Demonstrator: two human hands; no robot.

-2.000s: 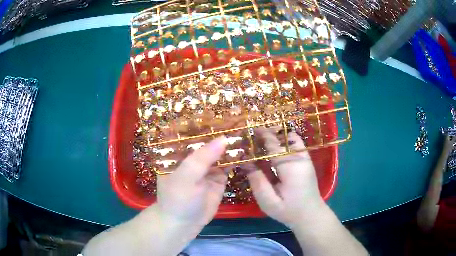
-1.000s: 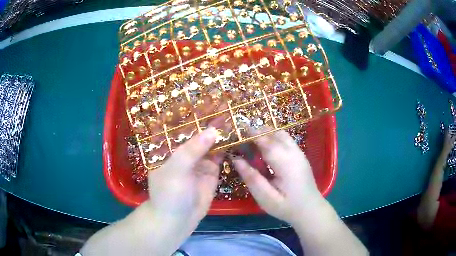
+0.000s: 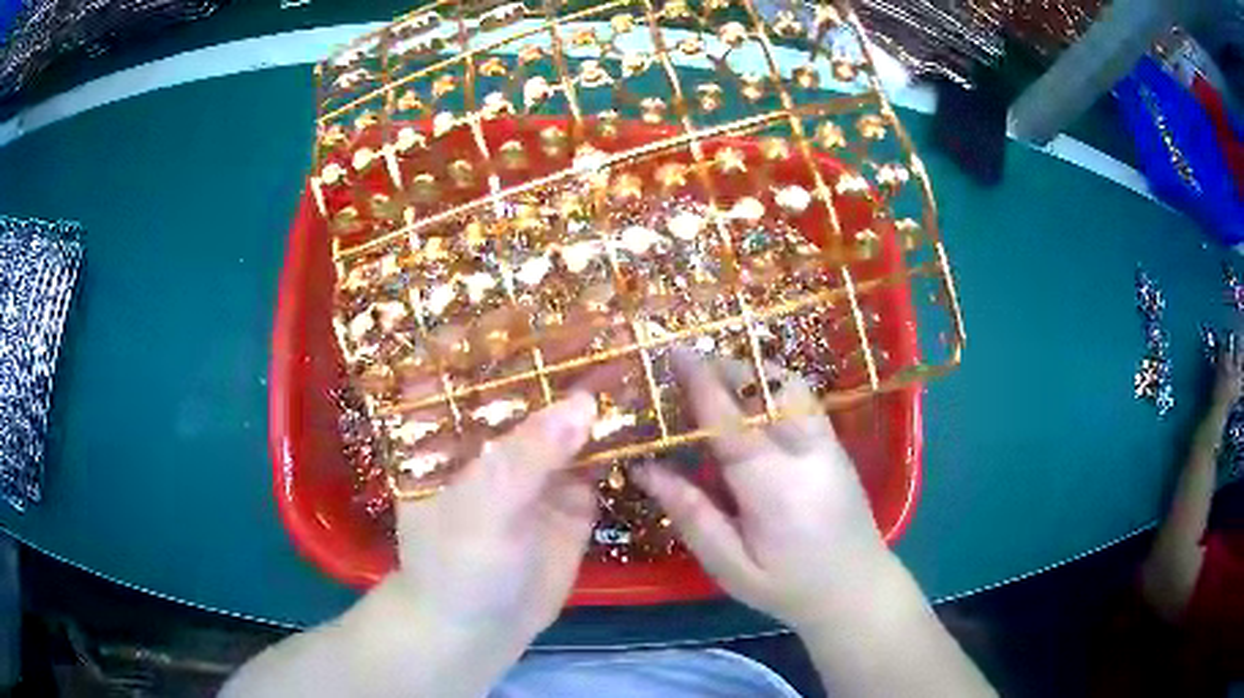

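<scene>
The gold sprue frame (image 3: 587, 164) is held tilted above the red basin (image 3: 289, 450), its near edge low and its top reaching the upper picture edge. Rows of small gold parts sit on its bars. My left hand (image 3: 505, 505) grips the near edge left of centre, thumb on top and fingers underneath. My right hand (image 3: 778, 491) is at the near edge right of centre, thumb and fingers apart; its fingertips are partly behind the bars and blurred. A glittering heap of loose parts (image 3: 634, 525) lies in the basin under the frame.
Silver sprue frames (image 3: 38, 355) lie at the left. Stacked frames (image 3: 941, 34) and a grey post (image 3: 1091, 75) stand at the far side. A black object (image 3: 971, 130), a blue tray (image 3: 1173, 137) and loose-part piles (image 3: 1153, 341) are at the right. A person's arm (image 3: 1187, 505) shows there.
The frame has tilted and shifted over the basin, and its right corner is lower than a second ago. The bottom row shows fewer gold parts near my right hand than two seconds ago.
</scene>
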